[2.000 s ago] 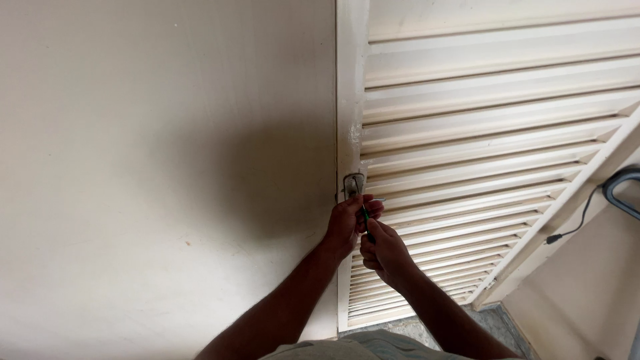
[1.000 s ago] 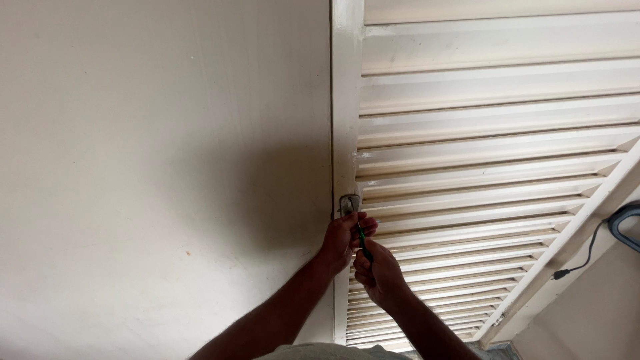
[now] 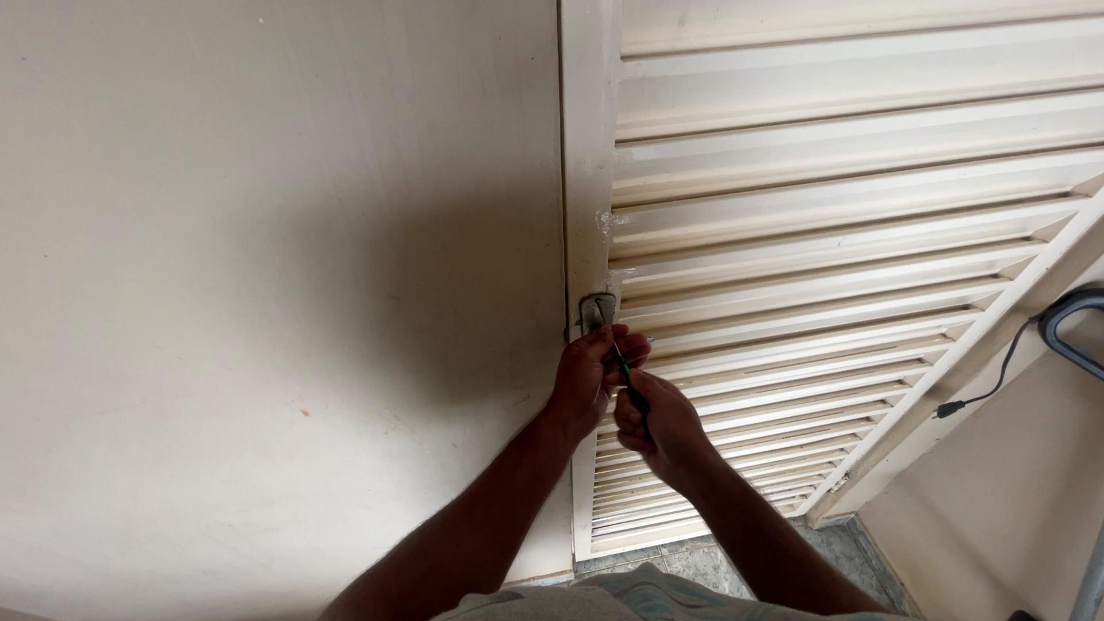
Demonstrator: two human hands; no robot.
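Observation:
A small metal lock plate (image 3: 597, 310) is set in the edge stile of a cream louvered door (image 3: 591, 172). My right hand (image 3: 660, 423) grips the dark and green handle of a screwdriver (image 3: 635, 392), whose thin shaft points up toward the plate. My left hand (image 3: 595, 366) is just below the plate, its thumb and fingers around the screwdriver's shaft. A small shiny metal piece (image 3: 649, 339) shows at the left fingertips; what it is cannot be told. The lower part of the plate and the shaft's contact with it are partly hidden by the left fingers.
A plain pale wall (image 3: 259, 302) adjoins the door on the left. To the right, a dark cord with a plug (image 3: 950, 409) hangs from a grey curved handle (image 3: 1056, 319). Grey patterned floor tiles (image 3: 703, 565) lie below, near the door's bottom edge.
Both hands stay at the lock plate with the screwdriver throughout. Nothing has plainly been let go or taken hold of; the view has shifted slightly.

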